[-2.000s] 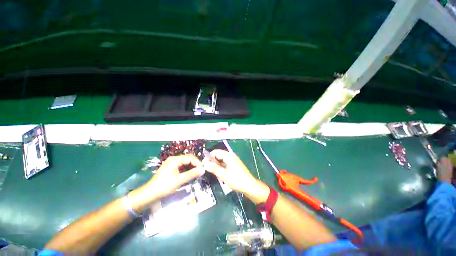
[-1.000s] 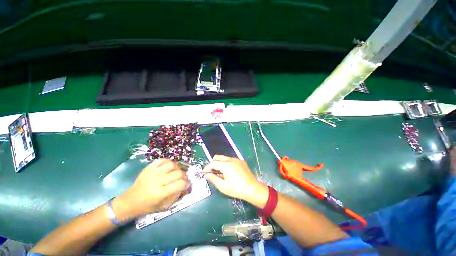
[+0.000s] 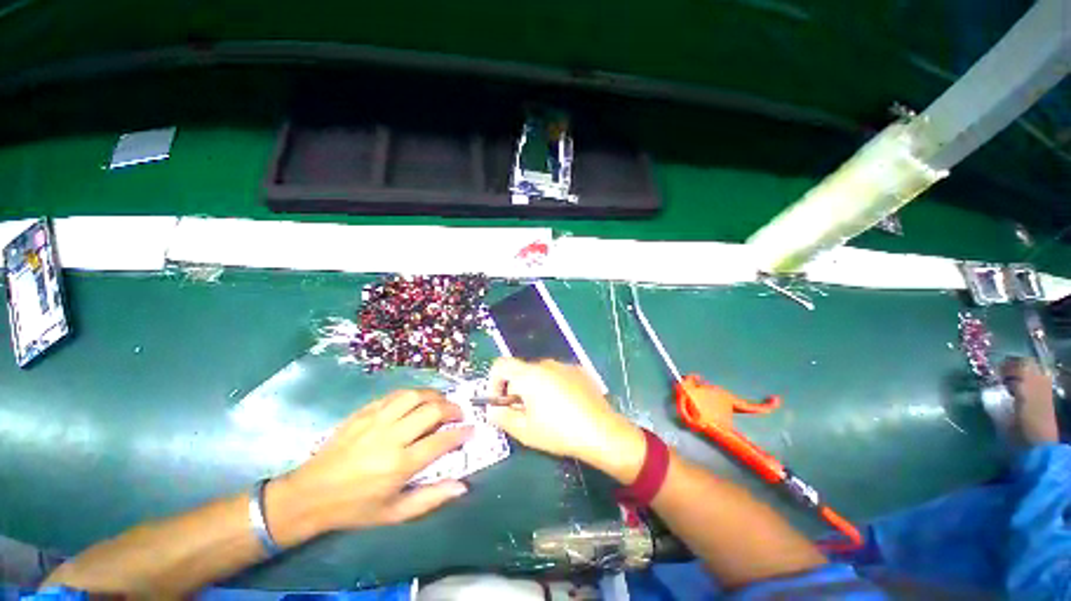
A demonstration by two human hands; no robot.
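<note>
An open phone body point(image 3: 479, 448), silver-white, lies on the green mat in front of me, partly covered by my hands. My left hand point(image 3: 382, 458) rests over its left part with the fingers holding it. My right hand point(image 3: 550, 405) is at its upper right end and pinches a thin dark stick point(image 3: 493, 402), perhaps tweezers, whose tip points left at the phone's upper end. A heap of small dark red, black and silver components point(image 3: 421, 323) lies just beyond my hands. What the tip touches is too small to tell.
A white-framed dark panel point(image 3: 543, 324) lies beside the heap. An orange air gun point(image 3: 731, 425) lies to the right. Another phone body point(image 3: 35, 294) is at far left. A black tray point(image 3: 320, 167) with one phone body point(image 3: 543, 162) is on the belt. A neighbour's hand point(image 3: 1031, 402) is at far right.
Both hands were raised together near the heap, then came down onto the phone body. My left hand has since spread more flatly over it. The neighbour's hand has come back into view.
</note>
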